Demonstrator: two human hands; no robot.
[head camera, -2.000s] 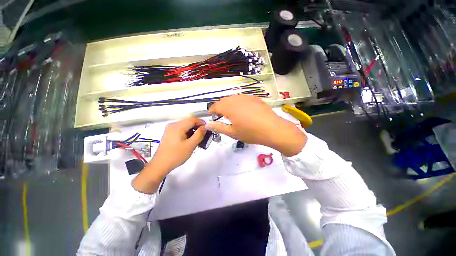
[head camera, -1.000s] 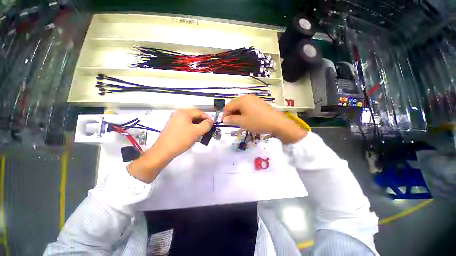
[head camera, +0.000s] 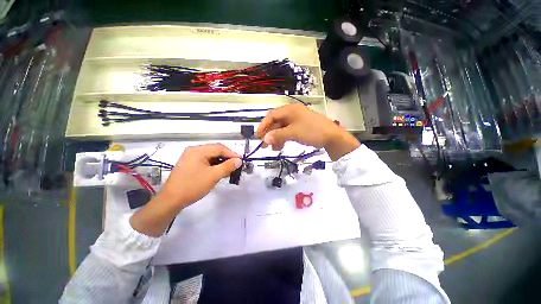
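A wire harness (head camera: 267, 158) lies across the white board (head camera: 237, 228), with several short branches and small black or pale connectors right of centre. My left hand (head camera: 199, 175) is bare and pinches the harness near the middle of the board; a short black piece hangs below its fingertips. My right hand (head camera: 296, 127) is bare, raised just above and right of it, and pinches a thin black strip, maybe tape, that runs down to the joint. A small black block (head camera: 247, 132) stands at the tray's front edge, left of my right fingers.
The cream parts tray (head camera: 77, 113) holds black-and-red leads (head camera: 231, 79) and long black leads (head camera: 178, 117). A red ring-shaped part (head camera: 304, 200) lies on the board. A white fixture block (head camera: 90, 169) is at left. Black rolls (head camera: 355, 62) and a grey dispenser (head camera: 388, 101) stand at right.
My right hand has lifted up and away from the joint, drawing the black strip up. My left hand stays on the harness. The harness branches at right are more exposed.
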